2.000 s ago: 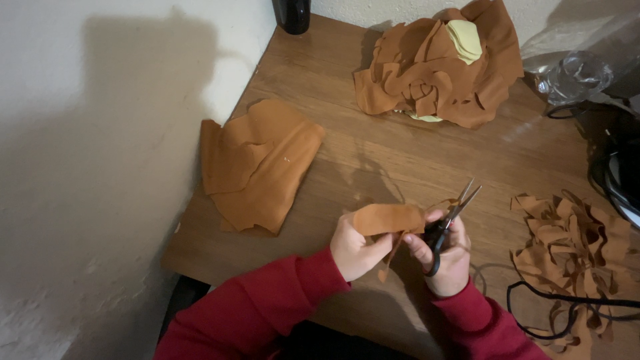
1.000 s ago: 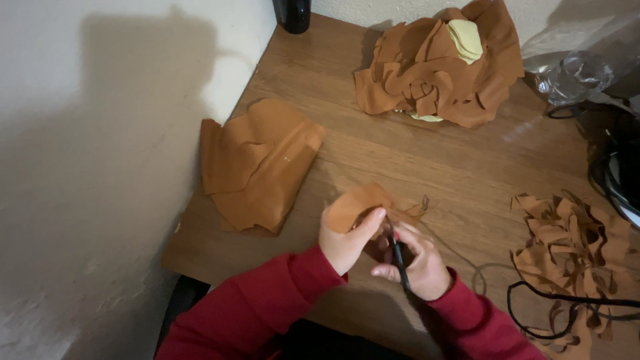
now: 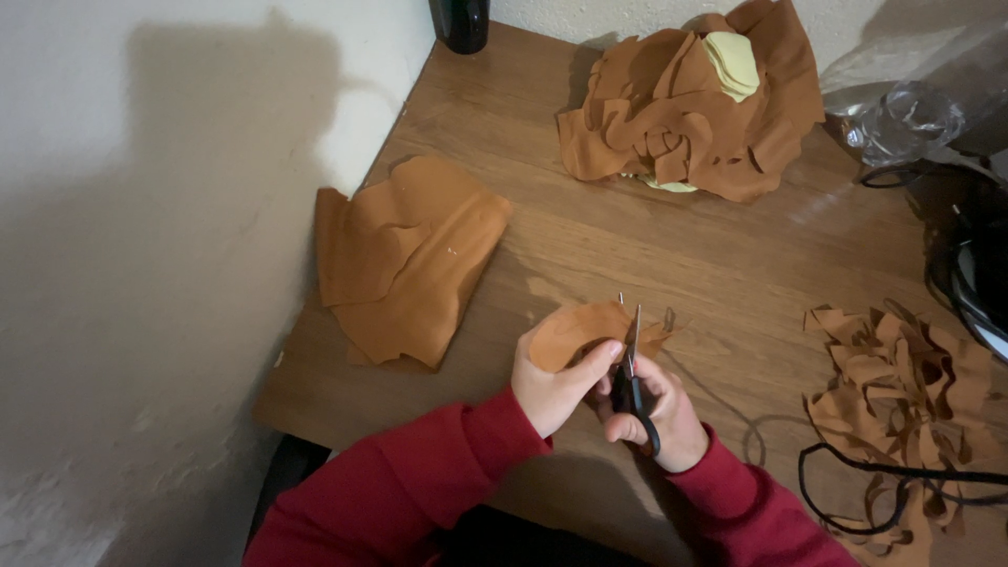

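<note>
Near the table's front, my left hand point(image 3: 555, 386) grips a curved piece of brown sheet material point(image 3: 579, 331), leather or fabric. My right hand point(image 3: 665, 409) is on the black handles of a pair of scissors point(image 3: 634, 362). The blades point away from me and are parted around the right part of the piece, with narrow strips of it sticking out to the right. Some fingers of both hands are hidden behind the piece and the handles. Larger folded brown sheets point(image 3: 425, 260) lie to the left of my hands.
A heap of brown pieces point(image 3: 693, 118) with pale yellow pieces point(image 3: 732, 63) lies at the back. Brown scraps point(image 3: 906, 378) and a black cord point(image 3: 890, 468) are at the right. Clear plastic point(image 3: 913, 122) is at the back right, a dark container point(image 3: 461, 24) at the back left, beside the wall.
The scissors, tilted to the right two seconds ago and then largely hidden by my hands, now point away from me with their blades across the brown piece.
</note>
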